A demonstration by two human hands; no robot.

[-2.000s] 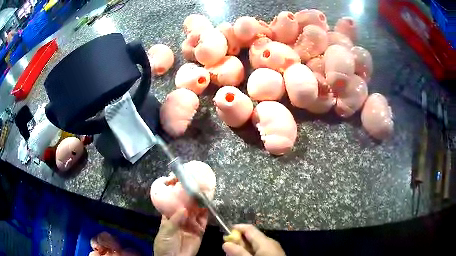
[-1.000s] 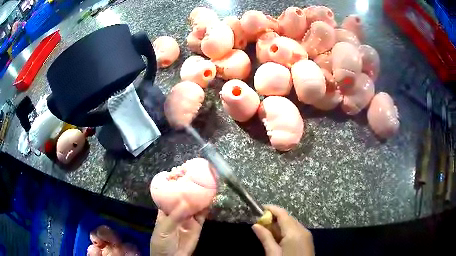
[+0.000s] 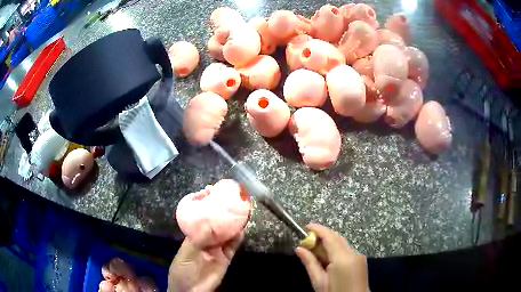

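Observation:
My left hand (image 3: 201, 263) holds a pink doll head (image 3: 212, 215) from below at the table's front edge. A recess shows on top and a reddish opening on its right side. My right hand (image 3: 337, 259) grips the short yellowish handle of a long metal hand tool (image 3: 264, 197). The shaft slants up and left over the table, right of the held head. Its middle is blurred, and its tip is near a head lying on the table. I cannot tell if the shaft touches the held head.
A pile of pink heads (image 3: 305, 87) lies across the back. A black drum (image 3: 105, 80) with a hanging white strip (image 3: 147, 138) stands left. Red trays (image 3: 39, 71) flank the table (image 3: 377, 188). Thin tools (image 3: 483, 177) lie right. More heads (image 3: 123, 276) are below left.
My right hand and the tool have moved right, away from the held head. The held head has turned slightly, and its right-side opening now shows. The whole view has shifted a little.

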